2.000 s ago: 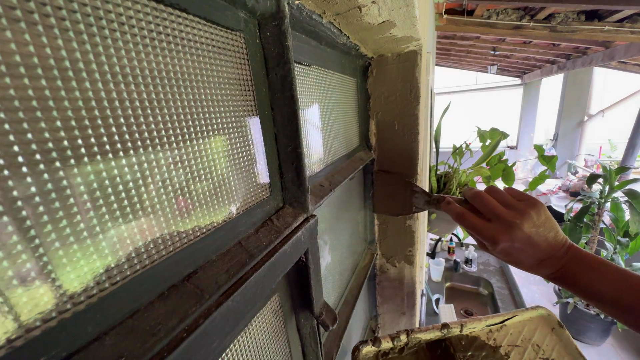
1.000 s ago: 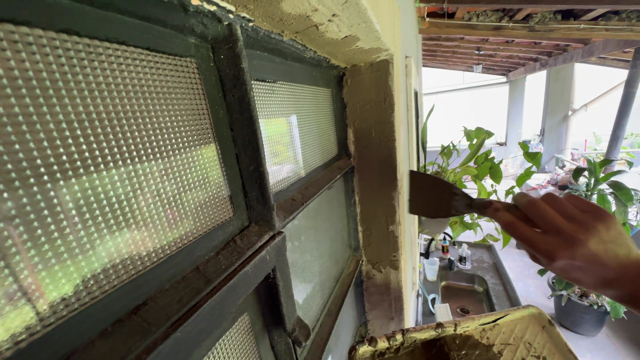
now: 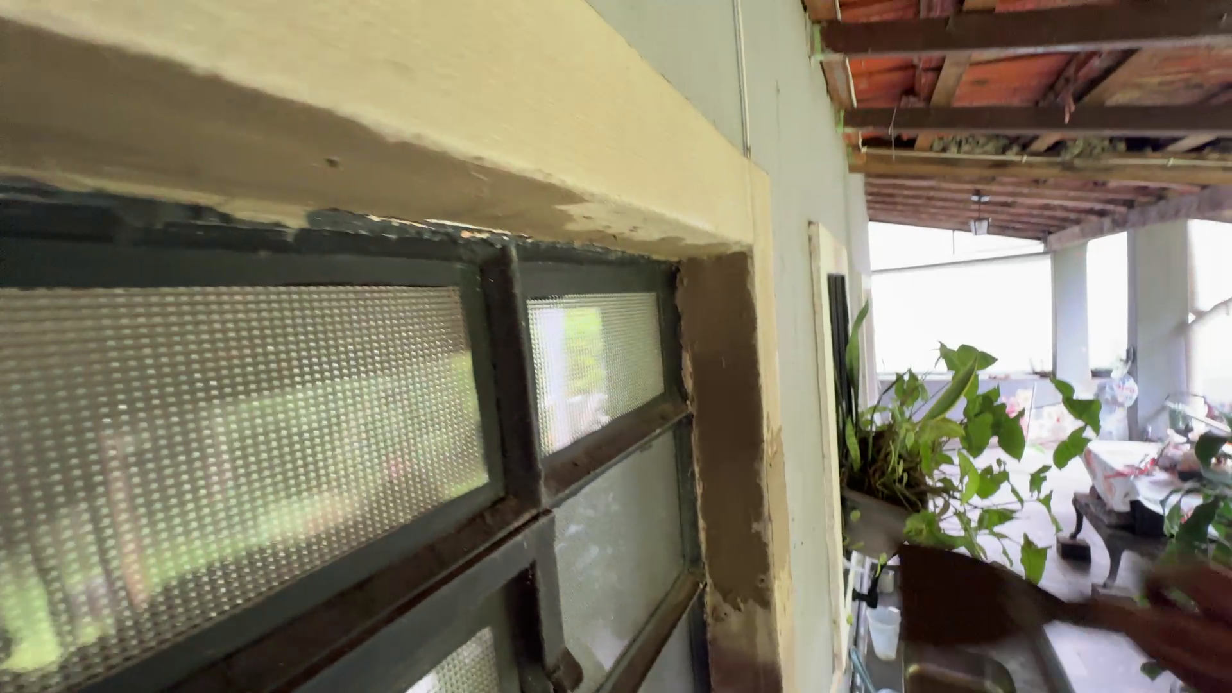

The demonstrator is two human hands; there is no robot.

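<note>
At the lower right edge my right hand point(image 3: 1169, 611), blurred, grips a putty knife point(image 3: 972, 597) whose broad dark blade points left, apart from the wall. Left of the blade stands the side reveal of the window opening point(image 3: 727, 433), coated with brown, smooth filler that turns patchy lower down. The underside of the top reveal point(image 3: 318, 159) bears a similar brown coat with ragged edges beside cream paint. A dark metal window frame point(image 3: 500, 385) with textured glass panes point(image 3: 241, 462) fills the left. My left hand is not in view.
Beyond the wall edge hangs a leafy potted plant point(image 3: 924, 443). Below it are a white cup point(image 3: 884, 630) and part of a sink point(image 3: 958, 669). A low dark table point(image 3: 1116, 529) with things on it stands farther back. Wooden roof beams point(image 3: 1039, 115) run overhead.
The putty knife, against the side reveal two seconds ago, has come away to the right in my right hand. The view has shifted upward; the filler-smeared tray seen before is out of view.
</note>
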